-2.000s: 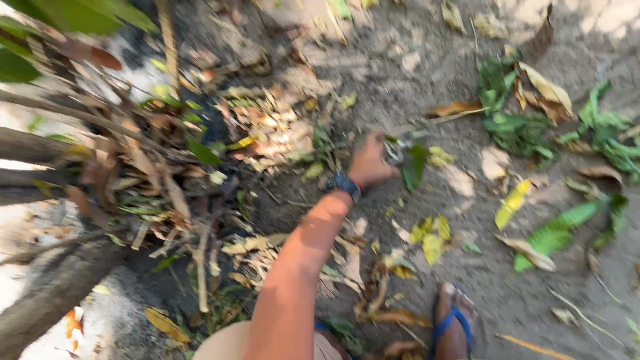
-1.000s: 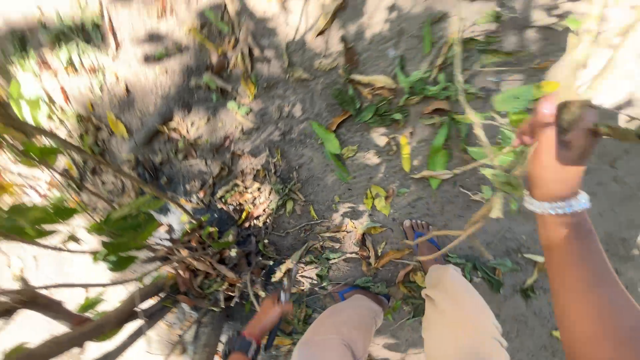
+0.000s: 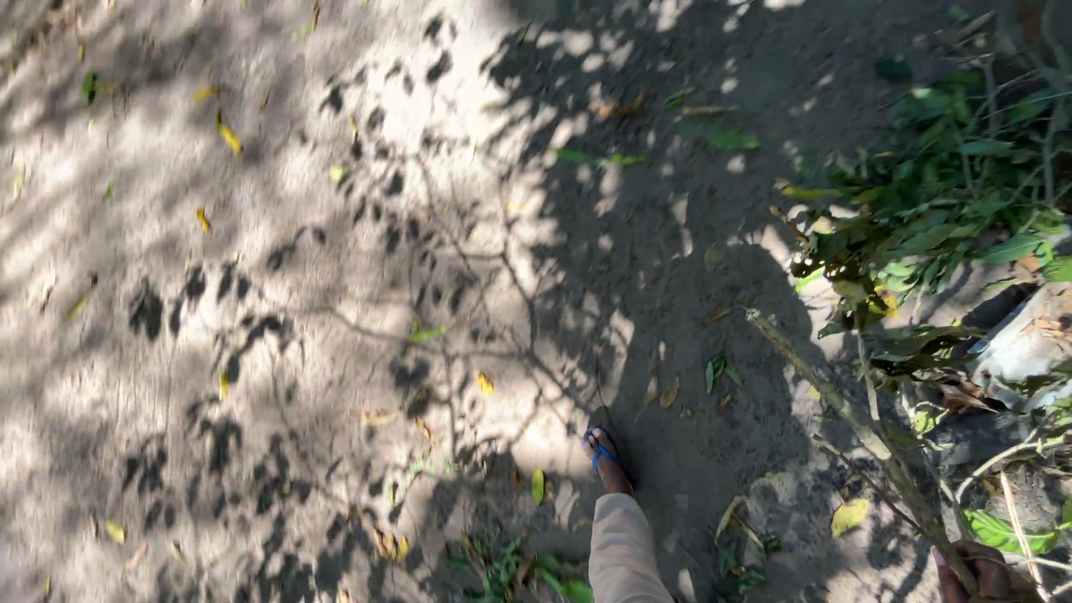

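Observation:
At the lower right edge, my right hand [image 3: 976,571] is closed around a cut woody branch [image 3: 867,431], whose pale end points up and to the left. Thinner twigs fork off close to the fingers, and the wrist is out of frame. Green and drying leaves [image 3: 846,276] show above the branch, but I cannot tell which of them belong to it. My left hand is outside the view.
My foot in a blue-strapped flip-flop [image 3: 601,450] stands on sandy ground [image 3: 318,402] marked with prints and scattered yellow leaves. A leafy heap [image 3: 955,180] lies at the right, with a whitish sheet-like thing [image 3: 1026,352] below it.
The view has swung to another stretch of ground. My left hand, low at the left one second ago, is out of view. The leafy plant at the left is gone from view too.

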